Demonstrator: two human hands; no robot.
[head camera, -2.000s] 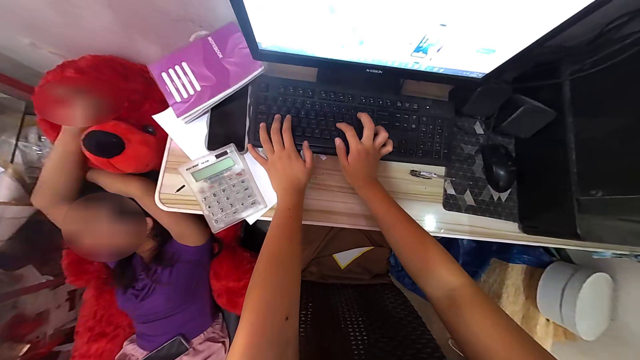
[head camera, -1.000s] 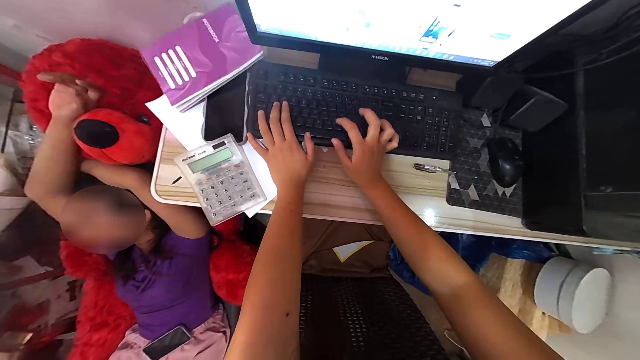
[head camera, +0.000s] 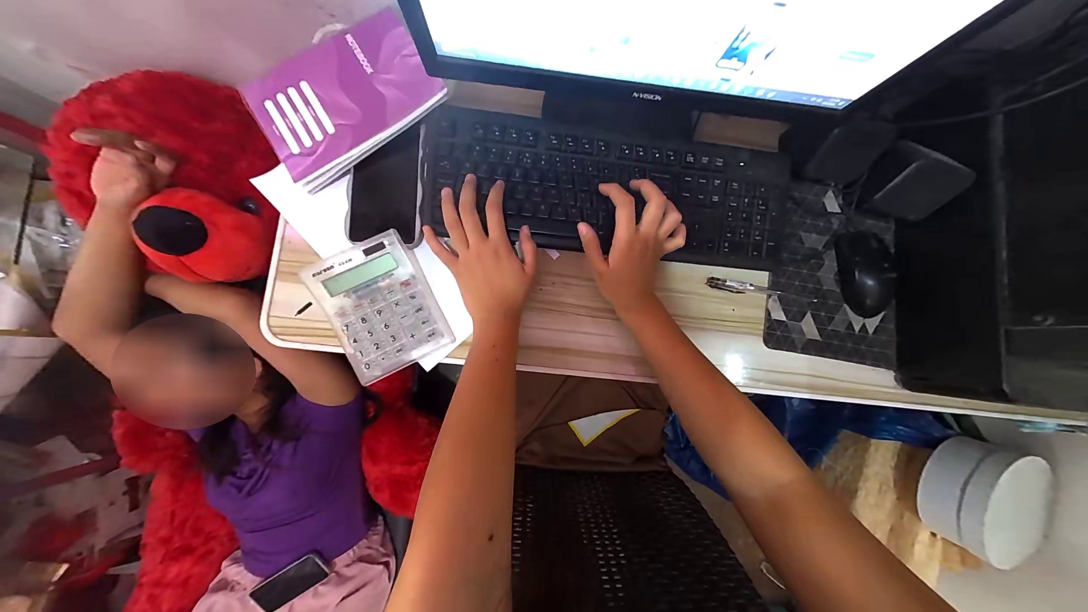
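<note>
A black computer keyboard (head camera: 714, 208) lies on the wood-patterned desk (head camera: 565, 327), below a lit monitor (head camera: 680, 42). My left hand (head camera: 486, 259) rests at its left part, fingers spread over the keys, holding nothing. My right hand (head camera: 633, 238) is over the middle and right of the keyboard, fingers bent and apart, also holding nothing. Left of my left hand lies a clear-cased calculator (head camera: 382, 310) on white paper (head camera: 293, 208). A dark phone or tablet (head camera: 384, 191) and a purple notebook (head camera: 344, 93) lie behind it. A pen (head camera: 738, 286) lies right of my right hand.
A black mouse (head camera: 865, 270) sits on a patterned mouse pad (head camera: 795, 327), near a small black speaker (head camera: 914, 180). At left a person in a purple top (head camera: 289, 484) leans against a big red teddy bear (head camera: 204, 110), a phone (head camera: 290, 581) on the lap. A white round container (head camera: 986, 501) stands lower right.
The seated person's raised hand has moved onto the teddy bear's head since two seconds ago. My hands stay over the keyboard, with small finger shifts.
</note>
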